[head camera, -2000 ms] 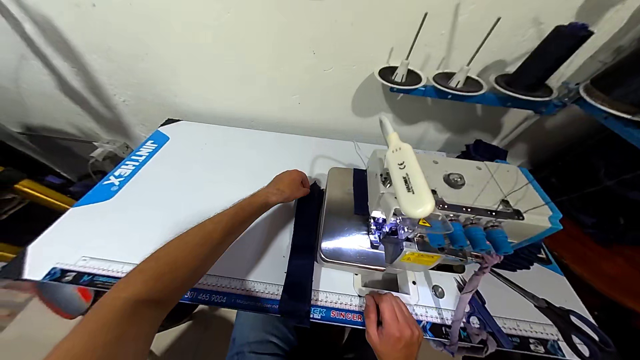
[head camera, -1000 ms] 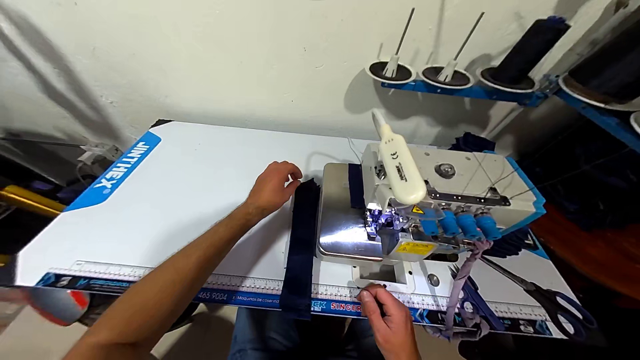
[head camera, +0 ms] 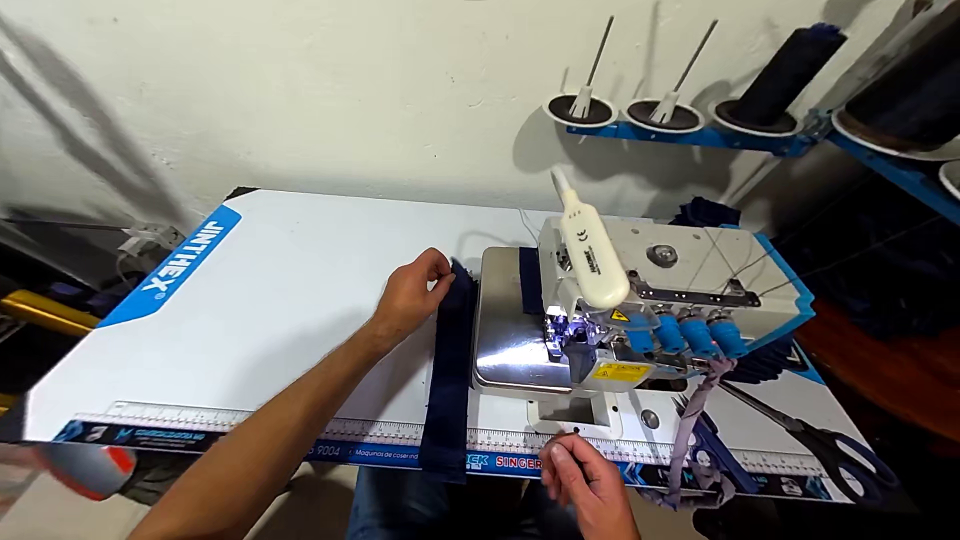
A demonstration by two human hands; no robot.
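A long dark navy fabric strip (head camera: 451, 375) lies on the white table just left of the overlock sewing machine (head camera: 675, 285), its lower end hanging over the front edge. My left hand (head camera: 414, 291) is at the strip's far end, thumb and forefinger brought together at its corner; whether they pinch the cloth is hard to tell. My right hand (head camera: 589, 480) hovers by the table's front edge below the machine, fingers curled, with no object visible in it. Another navy fabric piece (head camera: 530, 280) lies on the machine's metal plate (head camera: 514, 330), beside the lit presser foot area.
Large scissors (head camera: 814, 435), navy-handled thread snips (head camera: 712, 442) and a twisted greyish cloth strip (head camera: 686, 442) lie right of the machine. Rulers (head camera: 360, 430) run along the front edge. Behind stands a blue thread rack (head camera: 690, 141) with dark cones. Dark cloth is bunched behind the machine.
The left hand's fingers opened slightly beside the strip's far end a second ago and are now back at its corner. The right hand stays near the front edge.
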